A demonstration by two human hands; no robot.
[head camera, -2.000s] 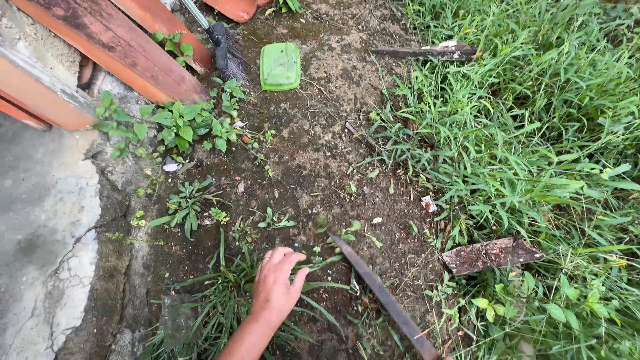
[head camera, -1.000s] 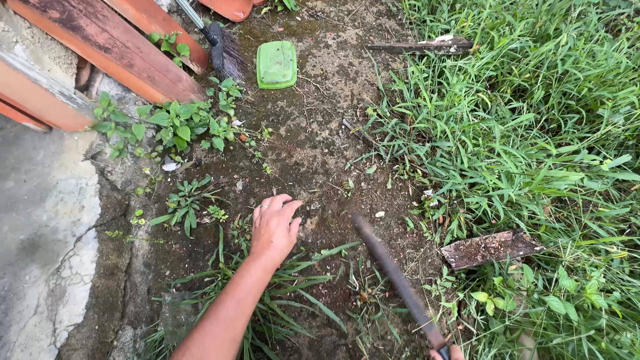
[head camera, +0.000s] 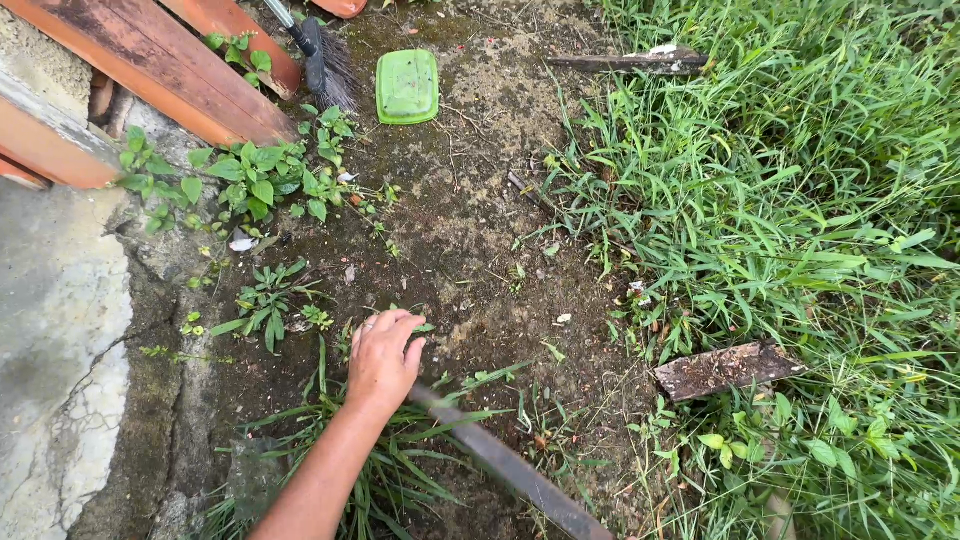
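Observation:
My left hand (head camera: 384,360) reaches in from the bottom, back up, its fingers curled over a small weed (head camera: 424,327) on the dirt; whether it grips any leaf is hidden. Beside the wrist, a long dark blade, likely a machete (head camera: 517,472), lies diagonally, its tip close to the left hand and its near end at the bottom edge. Only a sliver of my right hand (head camera: 632,538) shows there, at the blade's near end; its grip is out of frame. A grass clump (head camera: 375,469) spreads under the left forearm. A leafy weed (head camera: 271,304) grows to the left.
A green plastic lid or tray (head camera: 407,86) lies ahead, beside a broom head (head camera: 330,71). Orange clay pieces (head camera: 157,67) lean at upper left above cracked concrete (head camera: 52,337). Tall grass (head camera: 787,225) covers the right, with wood pieces (head camera: 727,369) at its edge.
The blade has swung left, its tip now close to my left hand. A second ago more of my right hand showed at its near end.

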